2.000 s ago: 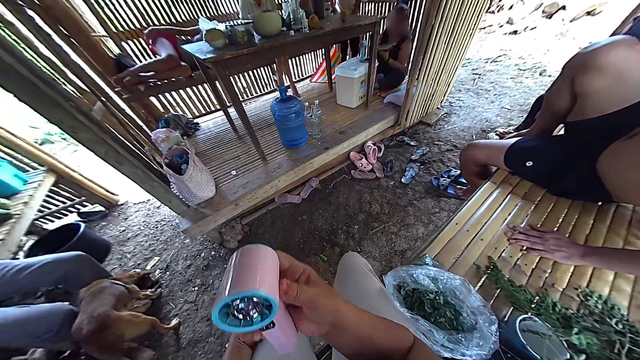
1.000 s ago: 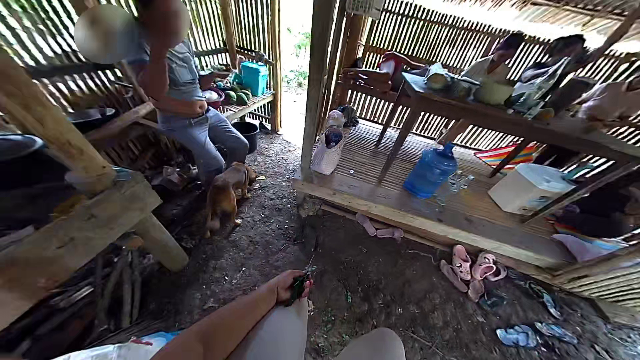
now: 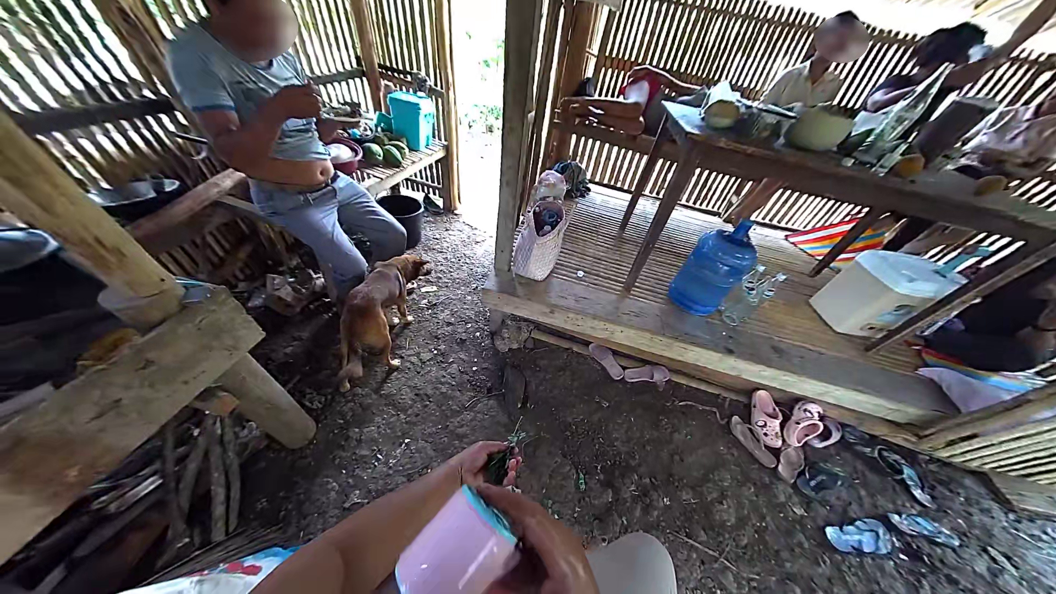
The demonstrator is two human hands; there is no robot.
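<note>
In the head view my left hand (image 3: 488, 464) is closed around a small bunch of green leaves (image 3: 500, 466), with thin stems poking out above the fingers. My right hand (image 3: 540, 536) grips a pink cylindrical device with a light-blue rim (image 3: 458, 544), close in front of my body and just below the left hand. The rim faces up toward the leaves; whether the two touch I cannot tell. The front of the device is turned away, so its opening is hidden. My knee (image 3: 635, 565) shows at the right of the device.
A brown dog (image 3: 369, 318) stands on the dirt ahead, near a person leaning at the left. A raised bamboo floor with a wooden edge (image 3: 701, 342) holds a blue water jug (image 3: 714, 268) and a white cooler (image 3: 883, 289). Sandals (image 3: 767, 421) lie below it. A rough wooden bench (image 3: 124, 404) is at left.
The view has swung left since the oldest frame. The pink device, out of view one second ago, is back in front of me in my right hand. The dog has stepped toward the right.
</note>
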